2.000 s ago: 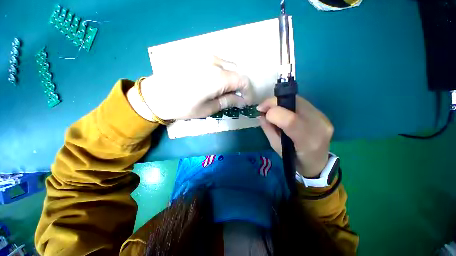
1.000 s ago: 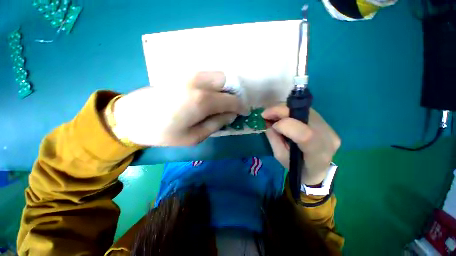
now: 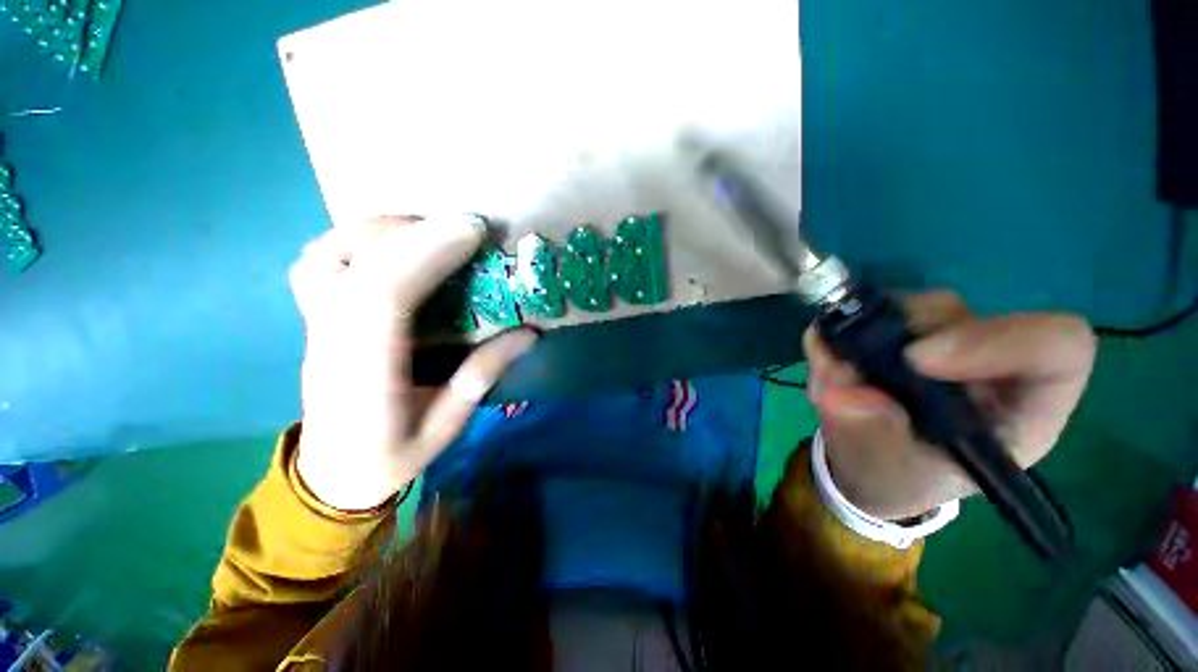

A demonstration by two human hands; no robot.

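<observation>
A green PCB strip [image 3: 578,272] with bright dots lies on the front part of a pale work board [image 3: 552,118]. My left hand [image 3: 394,335] holds the strip's left end between thumb and fingers, which hide that end. My right hand [image 3: 959,394] holds the black handle of a soldering iron [image 3: 907,381]. The iron's metal barrel points up and left over the work board, right of the strip and apart from it. Its tip is blurred.
Other green strips lie on the blue-green mat [image 3: 158,236] at the upper left [image 3: 59,33] and left edge [image 3: 16,223]. A black box [image 3: 1178,105] stands at the upper right edge, with a black cable [image 3: 1156,322] below it.
My right hand has left the strip, moved right and tilted the iron from upright toward the board. My left hand has moved left to the strip's end, uncovering the strip. The view has shifted.
</observation>
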